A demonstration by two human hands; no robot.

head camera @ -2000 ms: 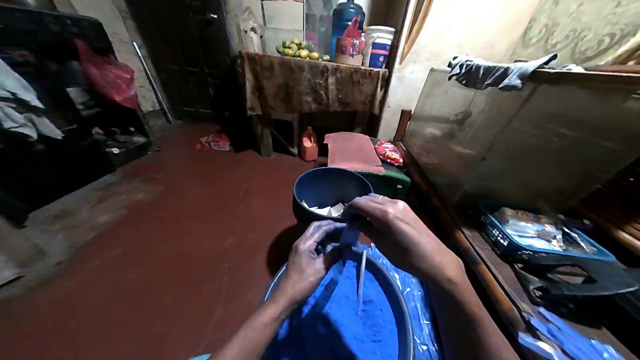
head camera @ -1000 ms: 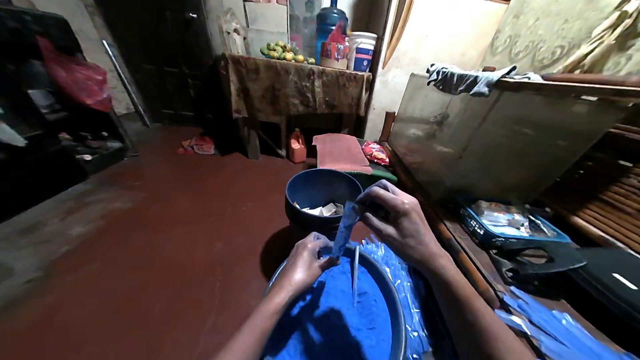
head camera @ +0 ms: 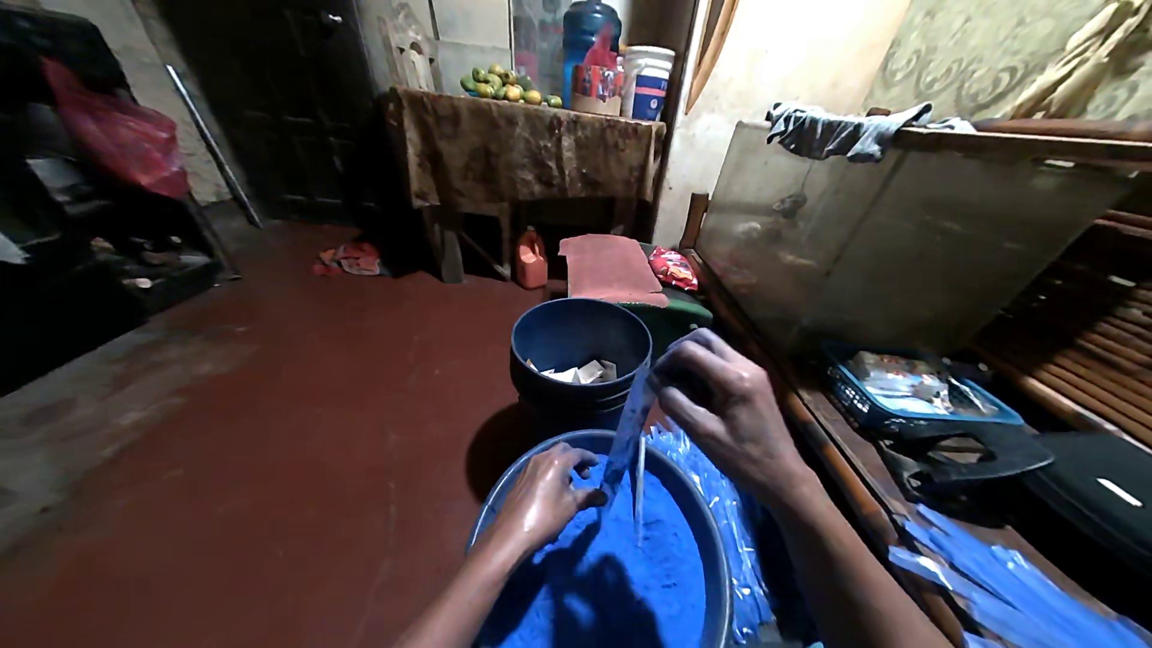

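Note:
A large round basin [head camera: 720,549] holds blue powder [head camera: 666,576], with a thin pale stick [head camera: 640,490] standing in it. Over the powder, my right hand [head camera: 724,409] pinches the top of a narrow clear plastic tube bag [head camera: 627,441] that has blue powder inside. The fingers of my left hand [head camera: 549,495] are at the bag's lower end; whether they grip it I cannot tell. Beyond the basin stands a dark bucket [head camera: 580,310] with pale, paper-like pieces [head camera: 585,372] in it. Many filled blue plastic strips [head camera: 720,504] lie along the basin's right side.
More blue strips [head camera: 1008,576] lie on the wooden bench at right, near a black case [head camera: 1098,495] and a blue plastic basket [head camera: 981,414]. Behind the bucket is a green seat with a pink cloth [head camera: 612,270]. An orange jug [head camera: 531,259] stands by the covered table [head camera: 540,153].
Two seconds ago both hands were close together at the bag. My right hand has since risen away from my left, and the bag now hangs stretched between them.

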